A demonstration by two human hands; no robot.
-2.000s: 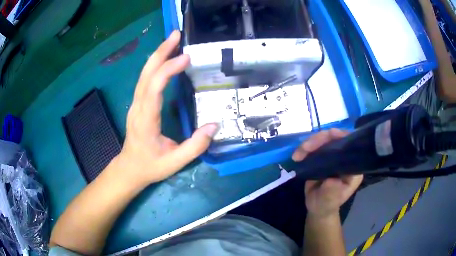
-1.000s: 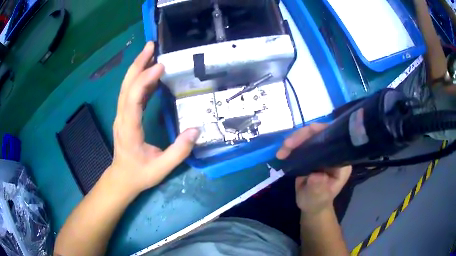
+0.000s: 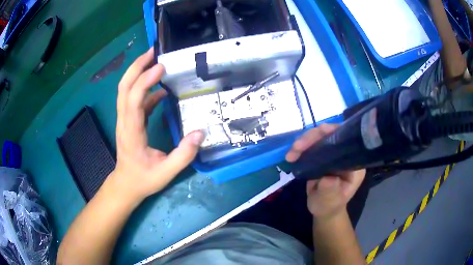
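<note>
The silver-white screw feeder (image 3: 233, 57) stands in a blue tray (image 3: 332, 67), its dark hopper at the top. Its bright front plate carries a shiny pick-up mechanism (image 3: 248, 127) near the front edge and a thin metal rod lying slantwise. My left hand (image 3: 150, 140) is around the feeder's left side, thumb on the front plate's left corner, fingers at the box's side. My right hand (image 3: 332, 191) holds the thick black electric screwdriver (image 3: 363, 137) from below, to the right of the feeder's front. The driver's tip is not clearly visible.
A black grid tray (image 3: 89, 152) lies left on the green bench. A clear plastic bag (image 3: 26, 222) is at far left, a curved black part (image 3: 49, 44) at upper left. Another blue tray (image 3: 399, 61) and another person's arm (image 3: 450, 52) are at right.
The feeder, tray and both hands appear further left in view than two seconds ago, as does the bench, so the view has shifted. The rod in the hopper looks differently placed. Both hands keep their holds.
</note>
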